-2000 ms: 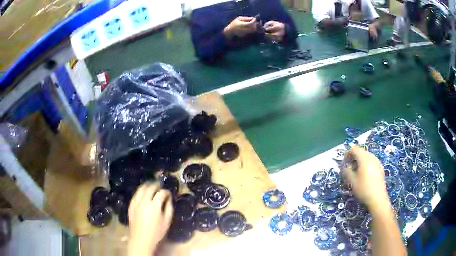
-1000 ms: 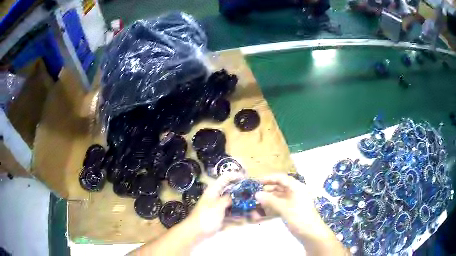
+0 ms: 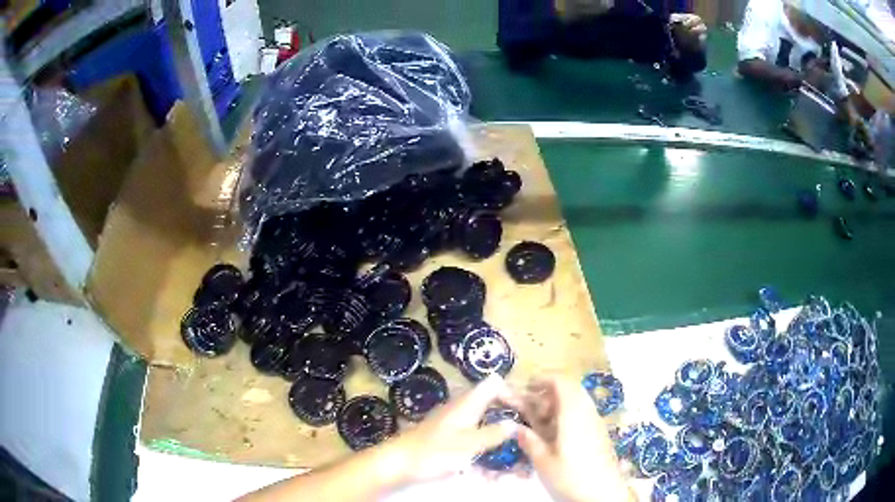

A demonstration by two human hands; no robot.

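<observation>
My left hand (image 3: 447,431) and my right hand (image 3: 559,431) meet at the bottom centre, around a blue-and-silver insert (image 3: 502,453). The fingers cover much of it, and I cannot tell whether a black housing is joined to it. Loose black housings (image 3: 395,350) lie on the cardboard sheet (image 3: 226,417) to the left, heaped towards a clear plastic bag (image 3: 358,118). One housing with a silver ring (image 3: 486,352) lies just above my hands. A single blue insert (image 3: 603,392) lies right of my right hand. A big heap of blue inserts (image 3: 775,412) is at the right.
The white work surface (image 3: 638,361) lies under the blue heap. A green conveyor belt (image 3: 687,245) with a pale rail (image 3: 628,131) runs behind, with several small dark units at its right. Two people's arms show across the belt. A cardboard flap (image 3: 162,235) and frame posts stand at left.
Two seconds ago my hands were apart, at the black housings and the blue heap. They have come together around the insert and now sit slightly lower and further right. The view has shifted.
</observation>
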